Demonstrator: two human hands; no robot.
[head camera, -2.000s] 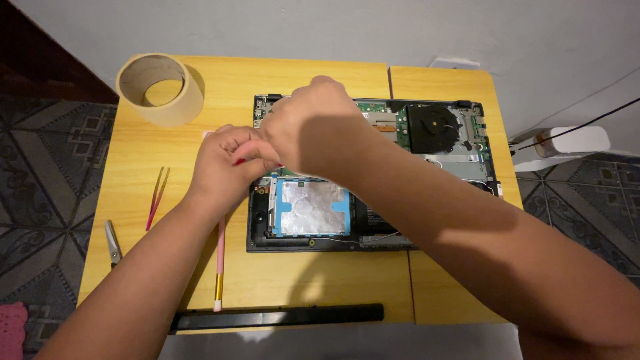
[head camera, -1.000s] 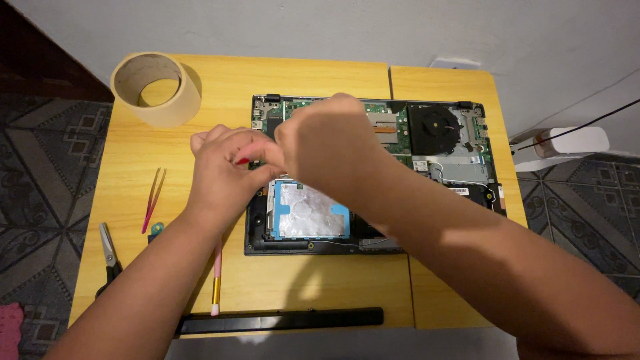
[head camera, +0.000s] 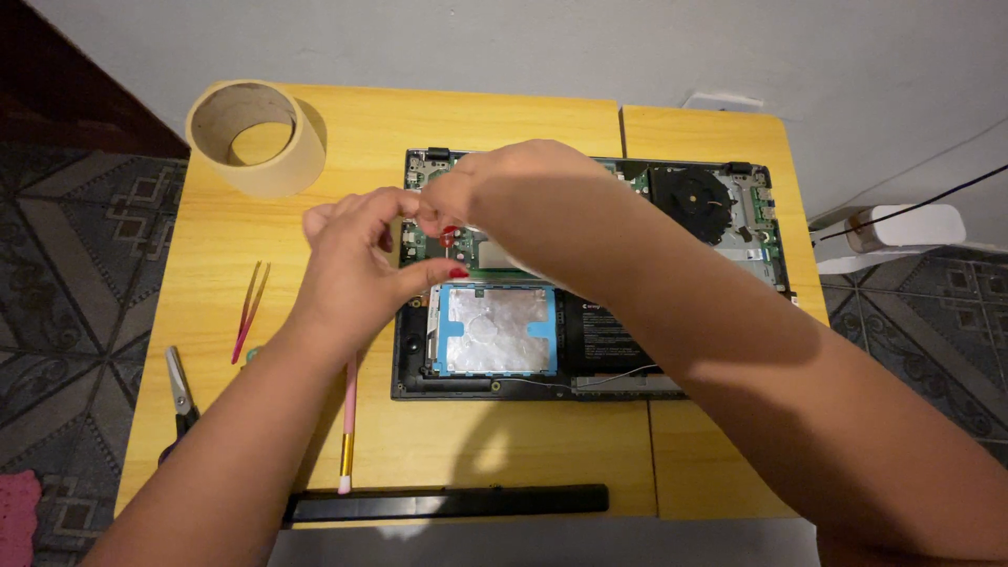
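An opened laptop (head camera: 488, 387) lies on the yellow wooden table, with its green circuit board, black fan (head camera: 691, 203), battery (head camera: 602, 335) and a silver drive with blue edging (head camera: 498, 331) exposed. My right hand (head camera: 504, 189) is over the upper left of the board, its fingers closed around a small red tool (head camera: 446, 239) with a thin shaft pointing down; most of it is hidden. My left hand (head camera: 362, 244) is at the laptop's left edge, fingertips against the right hand's fingers, thumb stretched apart over the board just above the drive. Nothing shows between left thumb and fingers.
A wide tape roll (head camera: 295, 161) stands at the back left. Tweezers (head camera: 250, 311), scissors (head camera: 181, 386) and a pink brush-like stick (head camera: 348, 425) lie left of the laptop. A long black bar (head camera: 472, 502) lies along the front edge. A white device (head camera: 906, 228) is beyond the right side.
My left thumb has moved away from the left fingers and now points right over the board. The small red tool's shaft shows now. The right hand stays over the same part of the laptop.
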